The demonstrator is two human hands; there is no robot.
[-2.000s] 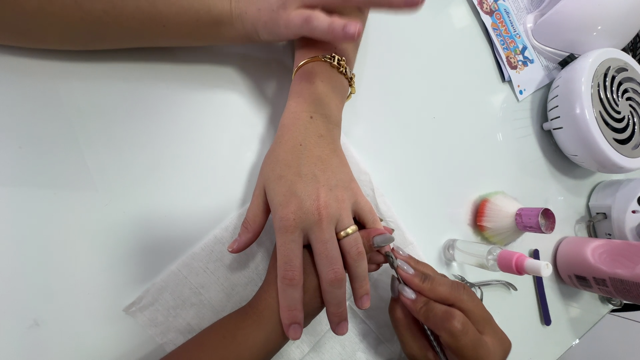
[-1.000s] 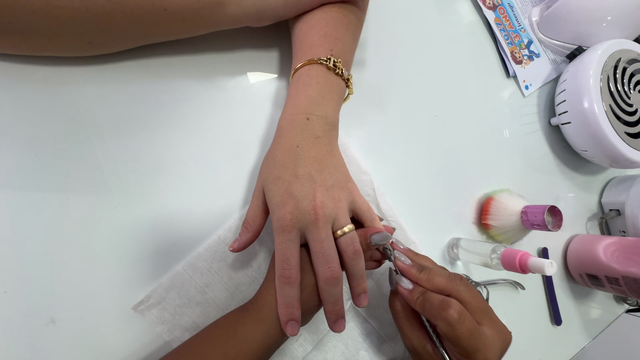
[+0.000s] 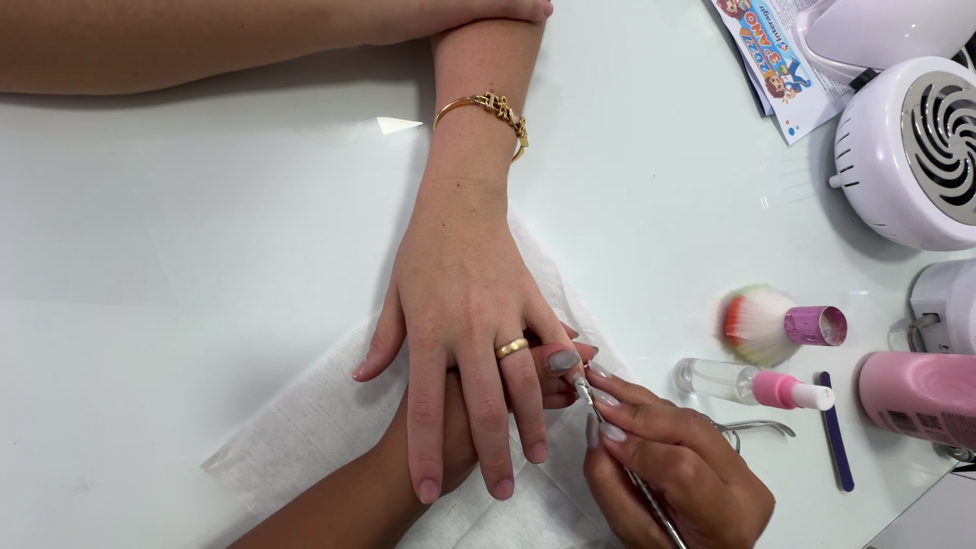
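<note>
My left hand (image 3: 450, 427) lies under another person's hand (image 3: 465, 297), its thumb and fingers closed around that person's little finger. Between the fingers and thumb of my right hand (image 3: 679, 465) is a slim metal cuticle pusher (image 3: 648, 496), its spoon-shaped end at the nail of the little finger. The other person's hand is palm down with fingers spread, and wears a gold ring (image 3: 512, 348) and a gold bracelet (image 3: 499, 108). Much of my left palm is hidden beneath it. A white disposable cloth (image 3: 305, 435) is spread under the hands.
To the right are a dust brush (image 3: 762, 324), a clear spray bottle (image 3: 717, 381), metal cuticle nippers (image 3: 762, 427), a purple nail file (image 3: 837, 435) and a pink bottle (image 3: 915, 389). A white round device with a vent (image 3: 877, 152) and printed papers (image 3: 808, 107) lie beyond. The person's other forearm (image 3: 229, 38) crosses the top.
The other person's second hand, raised over the wrist two seconds ago, has moved to rest across the forearm. My hands stay almost in place, with the pusher at the little finger throughout.
</note>
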